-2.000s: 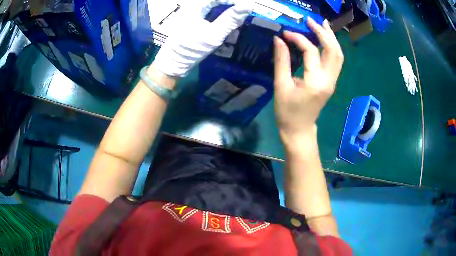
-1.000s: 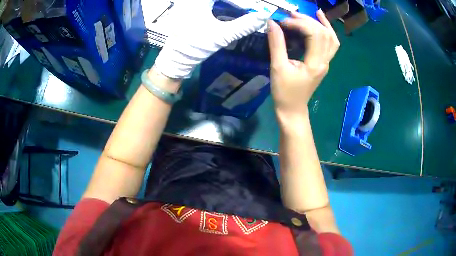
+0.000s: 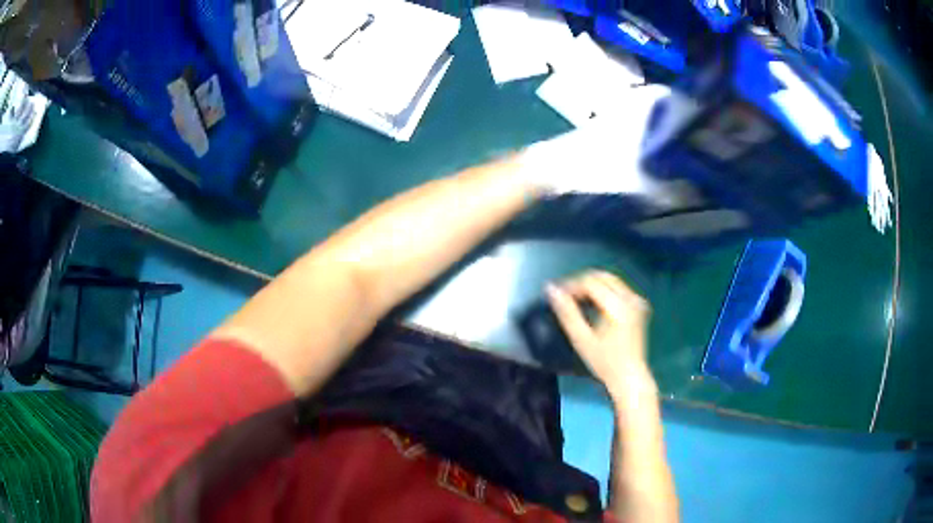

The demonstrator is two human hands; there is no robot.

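My left hand [image 3: 604, 148], in a white glove and blurred, reaches across to the right and holds a blue and black retail box [image 3: 757, 138] by its left side. The box is tilted above the bench, with a white picture on its blue side. My fingertips are partly hidden by the box. My bare right hand [image 3: 609, 322] is low over the bench near its front edge, apart from the box, with fingers loosely bent and nothing visible in it.
A blue tape dispenser [image 3: 757, 312] stands right of my right hand. A stack of white manuals [image 3: 373, 51] and loose white sheets [image 3: 527, 41] lie behind. Large retail boxes [image 3: 194, 102] stand at left. A white spare glove [image 3: 878, 189] lies at far right, partly behind the box.
My left hand has swung right with the box, away from the bench middle. My right hand has come down and away from the box. The manuals and loose sheets are now uncovered.
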